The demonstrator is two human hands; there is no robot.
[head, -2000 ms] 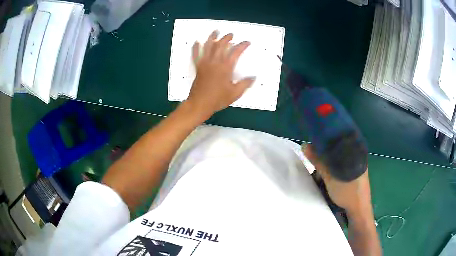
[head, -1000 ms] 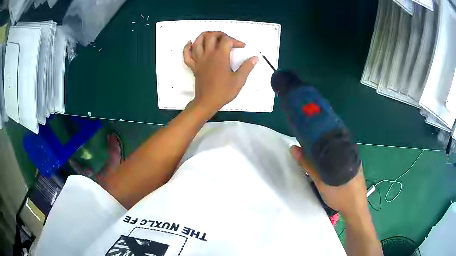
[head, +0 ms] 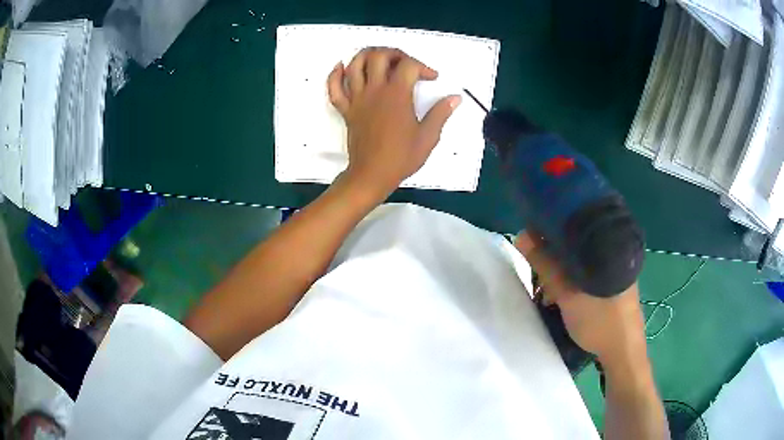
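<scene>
A white panel (head: pixel 301 112) lies flat on the dark green bench top, with a smaller raised white back box (head: pixel 440 90) on it, partly under my hand. My left hand (head: pixel 384 116) rests on the box and panel with its fingers spread. My right hand (head: pixel 584 314) is wrapped around the grip of a dark blue cordless screwdriver (head: pixel 559 193) with a red spot. The thin driver bit (head: pixel 475 100) points up and left over the right part of the panel. Whether its tip touches the panel cannot be told.
Stacks of white panels stand at the left (head: pixel 52 120) and right (head: pixel 696 112) of the bench (head: pixel 206 129). A crumpled clear plastic bag (head: pixel 155 30) and tiny screws (head: pixel 249 26) lie at the upper left. A blue stool (head: pixel 73 245) and part of a person (head: pixel 56 331) are at the lower left.
Since one second ago, the panel, both hands and the driver appear slightly further right in the view. Compared with two seconds ago, the bit has come in over the panel.
</scene>
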